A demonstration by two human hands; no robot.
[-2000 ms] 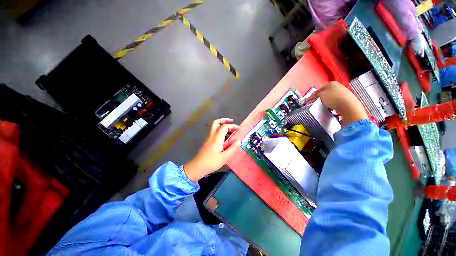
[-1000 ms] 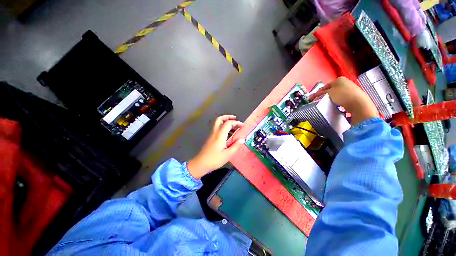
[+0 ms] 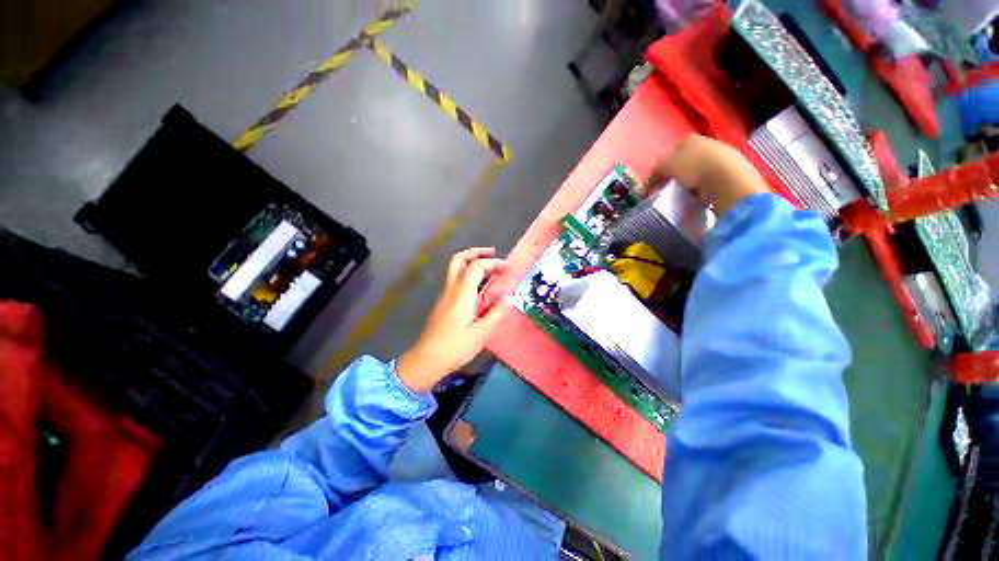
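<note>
A green power circuit board [image 3: 586, 342] lies component side up on a red foam mat [image 3: 548, 370]. It carries two silver heatsinks [image 3: 622, 327] with a yellow-wrapped transformer [image 3: 642, 270] between them. My left hand [image 3: 455, 320] is at the board's near left corner, fingers curled at the mat's edge; whether it grips the board I cannot tell. My right hand [image 3: 704, 173] reaches over the board's far end beside the far heatsink. Its fingertips point down behind the parts and are partly hidden, so anything in them cannot be seen.
A black tote [image 3: 164, 208] on the grey floor at left holds another board [image 3: 270, 263]. Black bins with red pieces stand at lower left. More boards [image 3: 811, 96] stand tilted along the green belt [image 3: 876, 438]. Red-wrapped posts [image 3: 944, 189] cross at right. A person's sleeve [image 3: 876, 20] shows at top right.
The camera view has shifted a little, moving the board left and up in the picture. My right hand has turned slightly over the board's far end. My left hand stays at the near corner.
</note>
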